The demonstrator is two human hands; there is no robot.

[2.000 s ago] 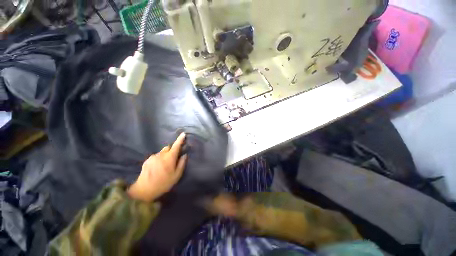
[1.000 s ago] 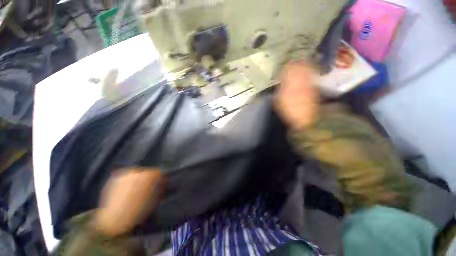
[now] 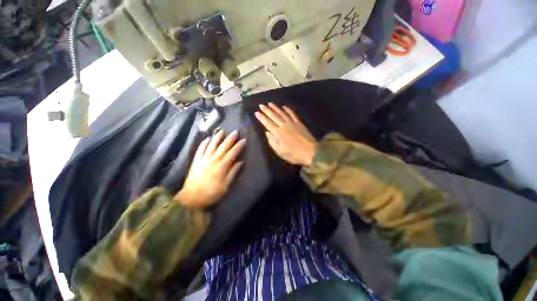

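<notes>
A dark garment piece (image 3: 135, 153) is spread over the table under the machine's needle area and runs right past the machine's front. My left hand (image 3: 213, 167) lies flat on the cloth just below the needle area, fingers spread. My right hand (image 3: 286, 134) lies flat on the cloth to the right of it, fingers pointing up and left. The cream sewing machine (image 3: 318, 35) stands behind the cloth. Its presser foot area (image 3: 207, 117) is bright with glare, so the foot and needle are not clear.
A white lamp (image 3: 78, 110) on a gooseneck hangs at the left. Orange-handled scissors (image 3: 403, 40) lie on the white table (image 3: 41, 135) right of the machine. Grey cloth pieces (image 3: 494, 211) lie at the right. A pink item (image 3: 438, 17) is at the top right.
The cloth has moved under the machine and spread to the right. My right hand has come from the lap area, past the machine's right side, to beside my left hand, which moved up towards the needle.
</notes>
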